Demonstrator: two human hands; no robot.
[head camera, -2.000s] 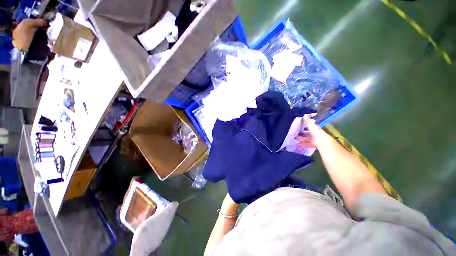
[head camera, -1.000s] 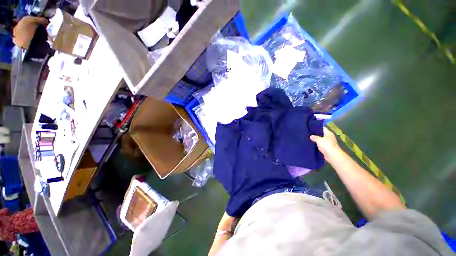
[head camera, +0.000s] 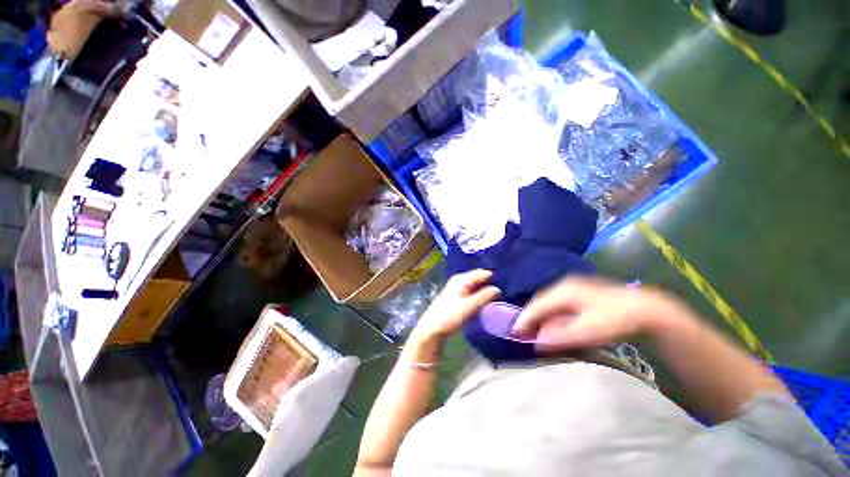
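Observation:
The navy garment (head camera: 550, 228) lies bunched in front of my body, its upper part resting over the white plastic-bagged garments (head camera: 503, 149) in a blue basket. A patch of pale lilac lining (head camera: 501, 320) shows near its lower edge. My left hand (head camera: 457, 307) is at the garment's left edge, fingers bent and pinching the cloth near the lining. My right hand (head camera: 582, 315) is over the right side of the lining, blurred, with its fingertips on the cloth. Its exact grip is partly hidden.
A blue basket (head camera: 704, 166) of bagged garments stands at the upper right. An open cardboard box (head camera: 312, 200) and a grey bin (head camera: 401, 88) are left of it. The white table (head camera: 210, 172) holds thread cones (head camera: 90, 224) and a black dish (head camera: 117, 259). A chair (head camera: 317, 387) stands lower left.
The garment has been gathered into a smaller bunch closer to my body. My left hand has come up from below onto its edge, and my right hand has moved inward to the lining. The view has shifted.

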